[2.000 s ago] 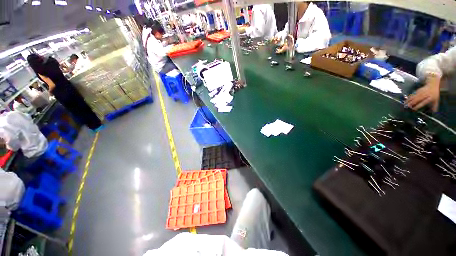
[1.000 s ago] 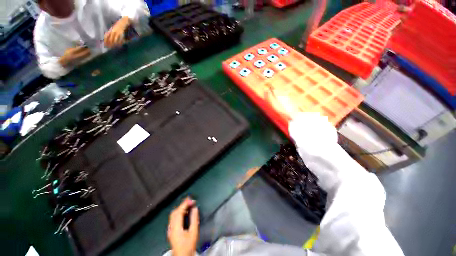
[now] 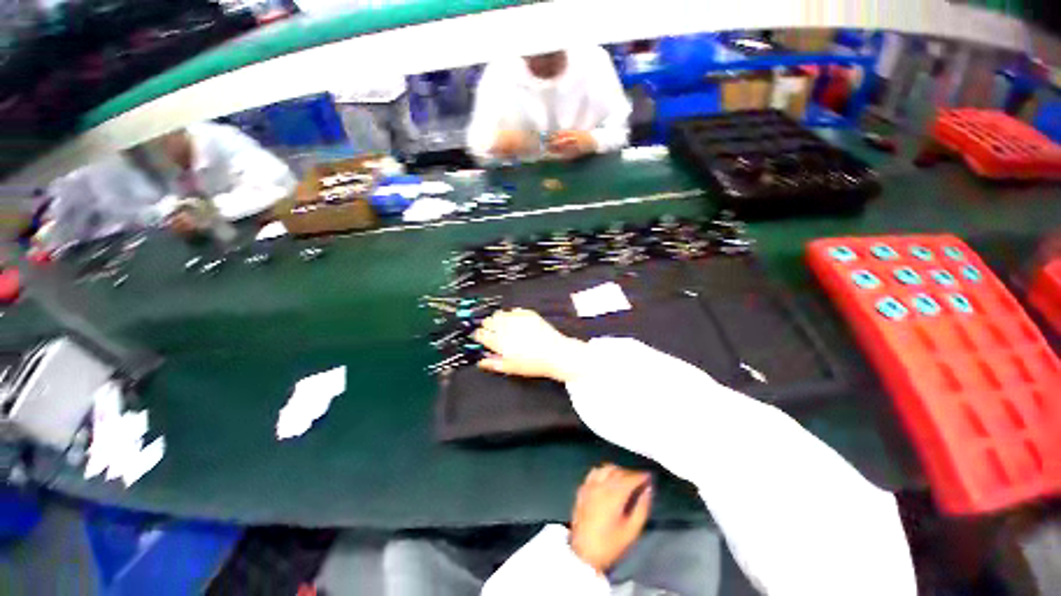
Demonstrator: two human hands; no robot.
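The black tray (image 3: pixel 512 402) lies on the bench in front of me. Dark leaded components (image 3: pixel 617 247) are piled along its far edge and at its left end. My right hand (image 3: pixel 526 345) reaches across the tray, its fingertips at the left-end components; whether it grips one is hidden. My left hand (image 3: pixel 610 515) is low at the bench's near edge, its fingers curled around a small dark part (image 3: pixel 635 498), blurred. A white slip (image 3: pixel 600 299) lies on the tray. The orange-red compartment tray (image 3: pixel 948 361) at right holds several light-blue square pieces (image 3: pixel 909 276) in its far pockets.
White papers (image 3: pixel 311 401) lie left on the green bench. A cardboard box (image 3: pixel 332 198) and a second black tray (image 3: pixel 768 157) stand on the far side. A person in white (image 3: pixel 549 105) sits opposite. A blue bin (image 3: pixel 157 553) is at lower left. A shelf edge crosses above.
The view has swung back left from the orange tray. My right hand has moved from that tray to the black tray's left end. My left hand stays low near the edge with the dark part.
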